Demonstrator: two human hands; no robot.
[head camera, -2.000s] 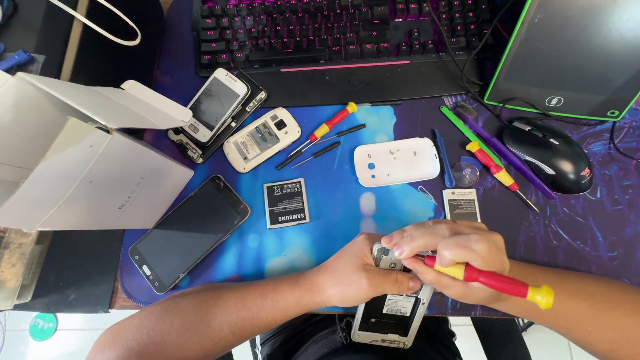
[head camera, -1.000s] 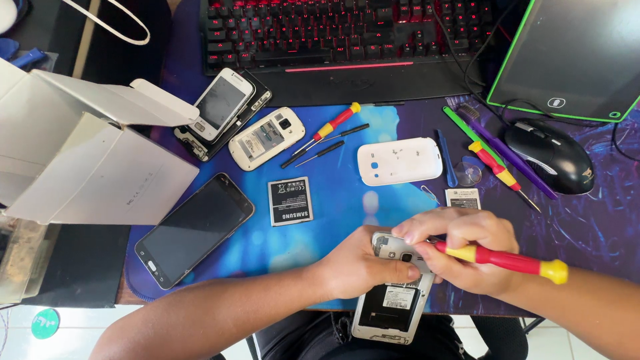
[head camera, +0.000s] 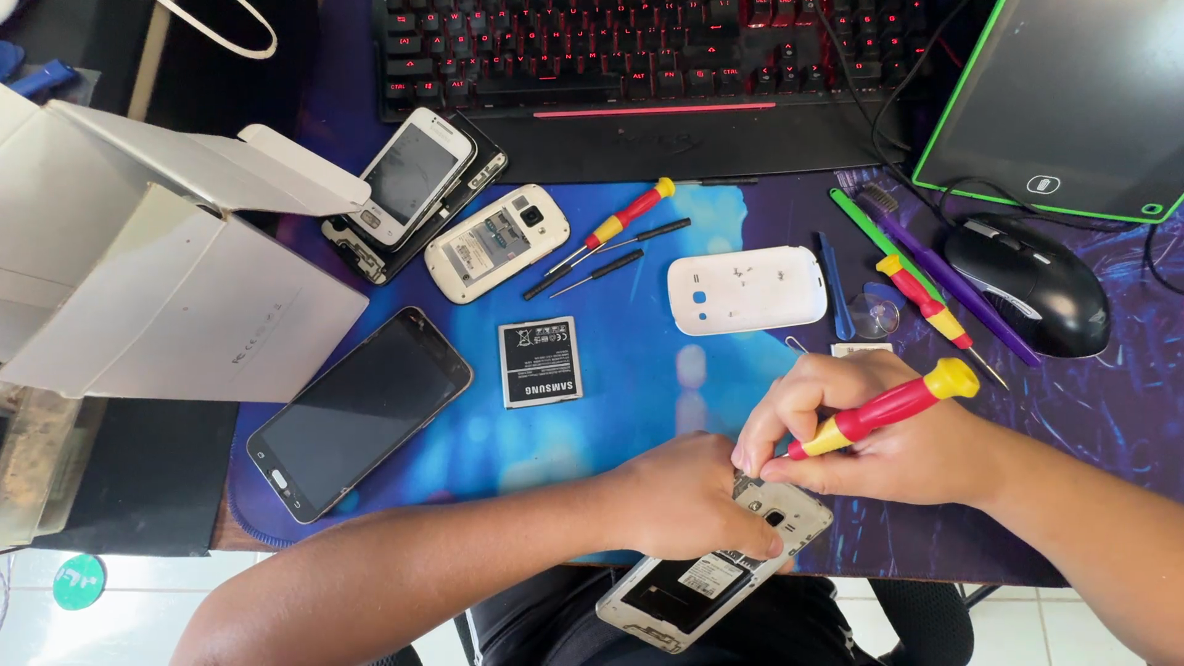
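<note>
My left hand (head camera: 694, 504) grips the upper part of a smartphone body (head camera: 675, 601), back side up, its battery bay showing. Between the fingers of my right hand (head camera: 851, 435) is a red and yellow screwdriver (head camera: 879, 409); its tip is hidden by my fingertips at the phone's top corner. Farther up the mat lie a Samsung battery (head camera: 541, 362) and a white phone back cover (head camera: 747, 289). A dark-screened phone (head camera: 359, 414) rests at the left. Another phone with its back off (head camera: 498, 243) lies beside a second red and yellow screwdriver (head camera: 615, 225) and small black screwdrivers (head camera: 606, 268).
An open white box (head camera: 268, 305) stands at the left. Behind are a lit keyboard (head camera: 592, 55) and a green-edged tablet (head camera: 1064, 102). At the right lie a black mouse (head camera: 1027, 282), a purple brush (head camera: 962, 277), a blue pry tool (head camera: 835, 287) and a third red and yellow screwdriver (head camera: 930, 305).
The held phone has tilted, its lower end swinging left and its top end right. My right hand still holds the screwdriver, whose handle now points more upward.
</note>
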